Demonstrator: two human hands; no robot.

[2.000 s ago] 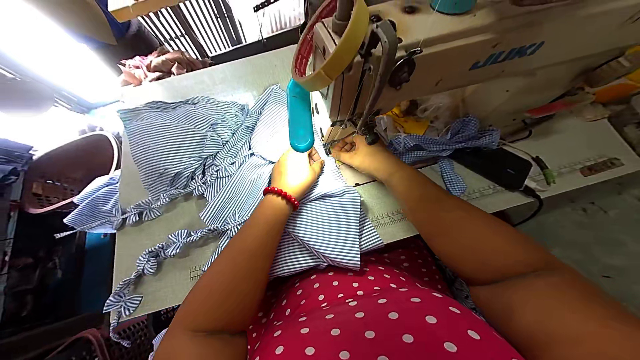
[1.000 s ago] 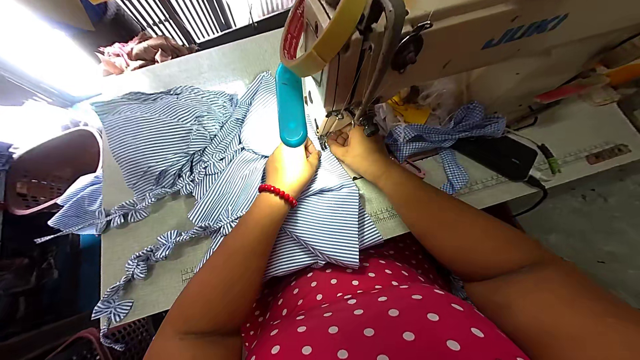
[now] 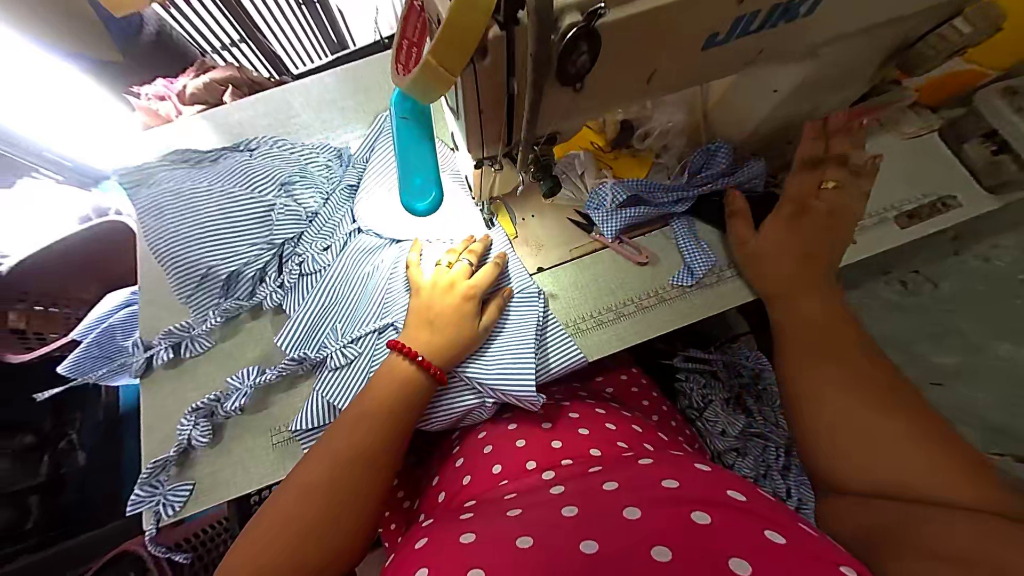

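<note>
My left hand (image 3: 454, 300) lies flat, fingers spread, on blue-and-white striped fabric (image 3: 504, 344), just in front of the needle and presser foot (image 3: 488, 214) of a Juki sewing machine (image 3: 640, 64). The fabric runs under or beside the foot; which one is unclear. My right hand (image 3: 808, 204) is raised over the right of the table, fingers extended, with no object seen in it. It partly covers a dark object. Thread snips with pink handles (image 3: 624, 246) lie right of the needle, against a blue gingham strip (image 3: 640, 200).
A roll of yellow tape (image 3: 448, 56) and a turquoise piece (image 3: 416, 152) hang before the machine head. Striped bow strips (image 3: 196, 420) trail across the table's left side (image 3: 232, 464). A brown basket (image 3: 48, 280) stands at far left. Striped bows (image 3: 744, 416) pile up below the table.
My right hand has moved from beside the needle to the right side of the table. My left hand has come down flat on the striped fabric. The pink-handled snips now show plainly.
</note>
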